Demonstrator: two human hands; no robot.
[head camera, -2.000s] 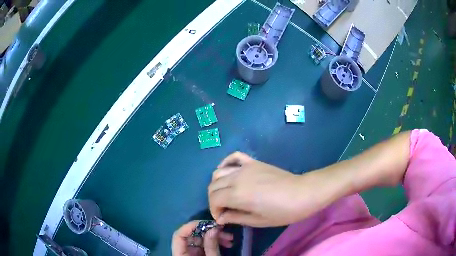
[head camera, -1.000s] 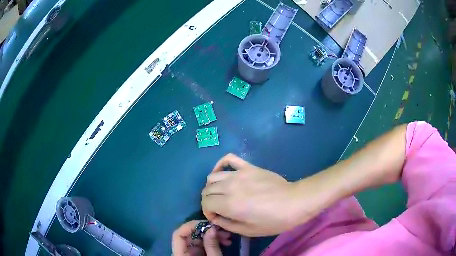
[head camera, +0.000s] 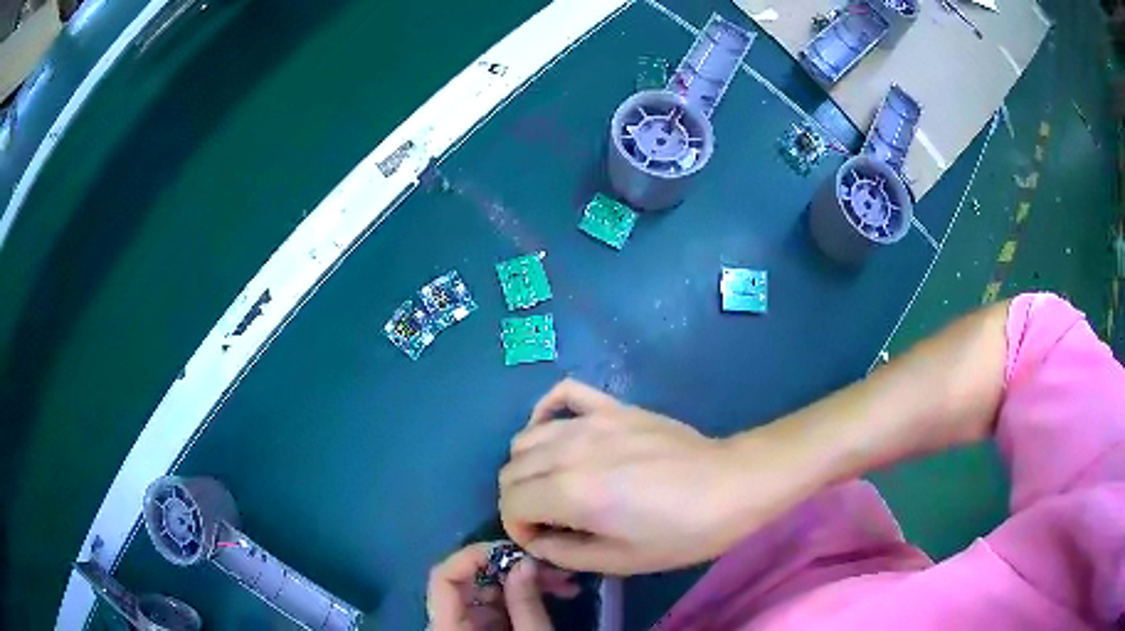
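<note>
My left hand (head camera: 494, 598), cut off by the bottom edge, holds a small dark circuit board (head camera: 501, 565) between its fingertips. My right hand (head camera: 617, 481) is above and beside it, back of the hand up, with fingers curled down at the board's right edge. What its fingertips pinch is hidden. A grey plastic piece (head camera: 609, 604) shows in part below my right hand at the bottom edge. Green boards (head camera: 529, 339) and two populated boards (head camera: 447, 300) lie on the dark green bench beyond my hands.
Grey housings stand at top centre (head camera: 661, 142), at right (head camera: 862, 207) and at lower left (head camera: 191, 518). A pale-faced board (head camera: 744, 290) lies at right. Cardboard (head camera: 950, 74) with another housing is at upper right. A curved white rail (head camera: 278, 277) borders the green conveyor (head camera: 160, 234) at left.
The view has shifted slightly. My right hand moved a little to the left early on and stays close to the board. My left hand keeps hold of the board.
</note>
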